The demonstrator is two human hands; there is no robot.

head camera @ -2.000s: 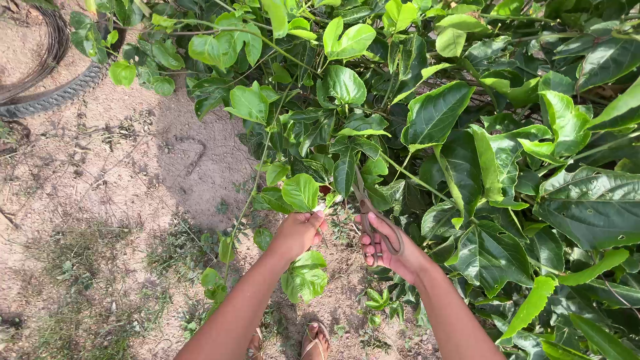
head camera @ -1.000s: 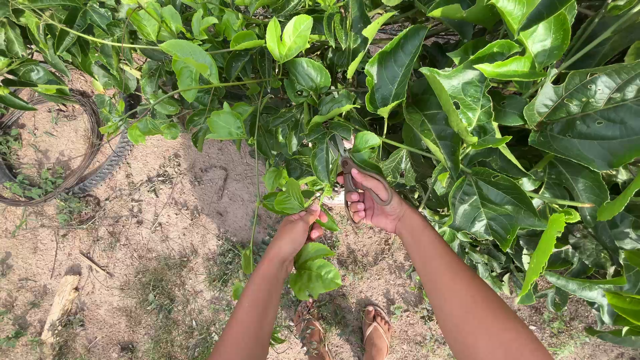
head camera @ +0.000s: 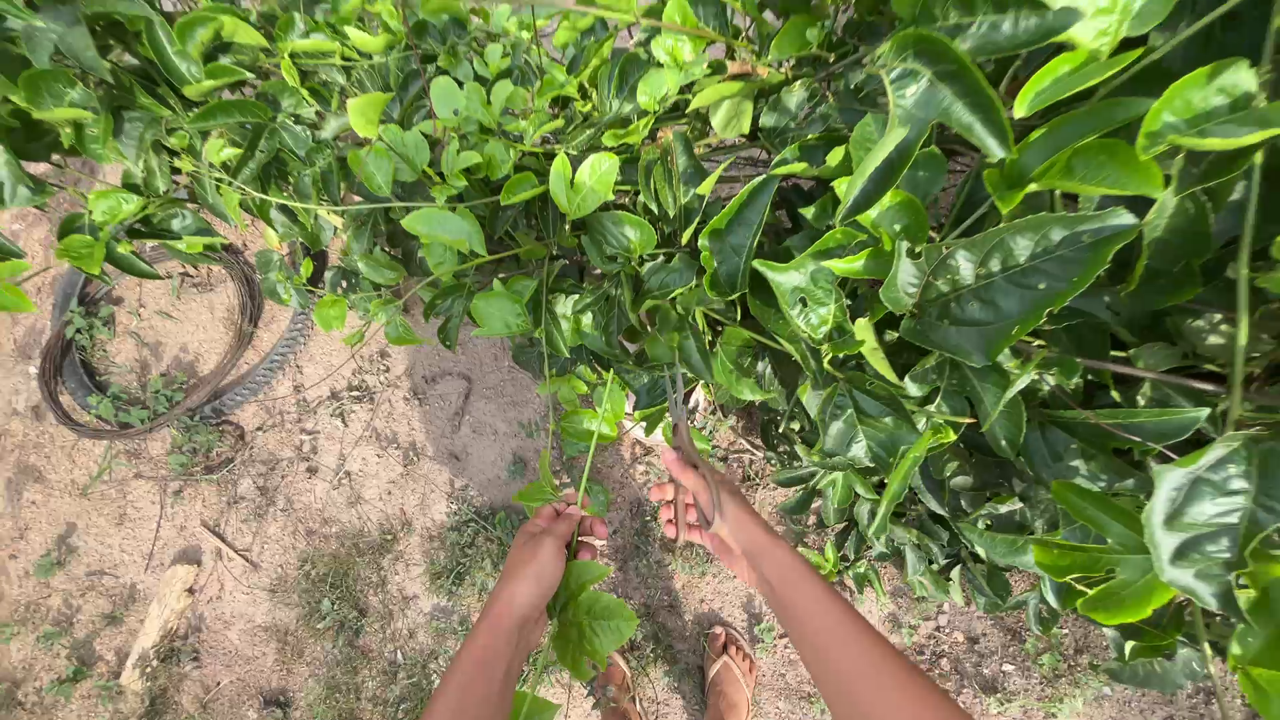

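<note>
My left hand [head camera: 548, 548] pinches a green vine stem [head camera: 597, 450] whose upper end rises free above the fingers. Broad leaves [head camera: 592, 625] on this stem hang below the hand. To the right, my right hand [head camera: 700, 500] holds a pair of metal scissors [head camera: 682, 430], with the blades pointing up toward the foliage and slightly apart. A gap separates the two hands. The scissor tips lie at the lower edge of a dense leafy vine [head camera: 620, 240]; how deep they reach among the leaves I cannot tell.
Large dark leaves [head camera: 1020, 280] fill the right side. At the left, a coil of wire [head camera: 245, 310] lies with a tyre [head camera: 265, 375] on sandy ground. A piece of wood [head camera: 160, 620] lies at the lower left. Two sandalled feet [head camera: 730, 670] stand below my hands.
The stem in my left hand now stands free at its upper end, and that hand has moved away from the foliage. The right hand with the scissors is farther from the left hand.
</note>
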